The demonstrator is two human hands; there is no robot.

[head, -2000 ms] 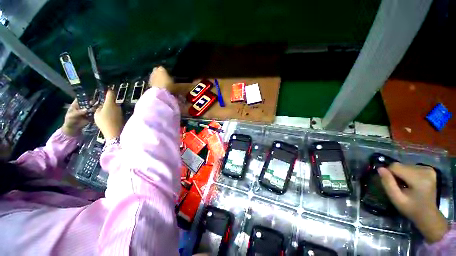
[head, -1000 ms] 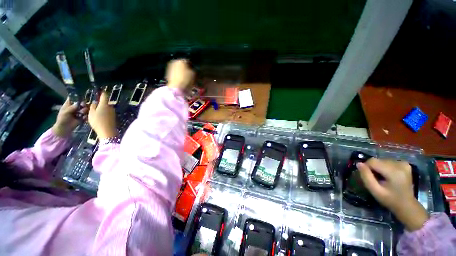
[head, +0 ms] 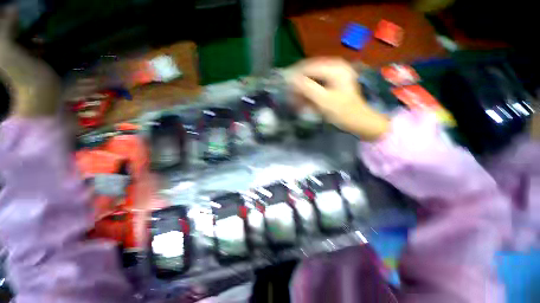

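Note:
Everything is motion-blurred. A clear blister tray [head: 248,168] holds two rows of dark phones with red edges. The front-row phones [head: 230,229] show bright white bays. The back-row phones [head: 217,136] show dimmer whitish and green patches. My right hand [head: 334,94] is bent over the right end of the back row, fingers curled beside a blurred phone [head: 308,118]; whether it grips the phone cannot be told. My left hand [head: 32,89] is at the far left edge, above the sleeve, smeared; its fingers and any contents cannot be made out.
Red-orange and whitish batteries [head: 103,163] lie left of the tray. A red device [head: 92,109] and a white block [head: 164,68] are behind. A grey post [head: 260,35] stands behind the tray. Blue [head: 356,36] and red [head: 389,33] blocks lie back right, with a black tray [head: 488,106] at right.
The view has swung right, shifting the tray left and bringing the black tray into view. The neighbour's hands with opened phones have left view. My left hand is now near the left edge.

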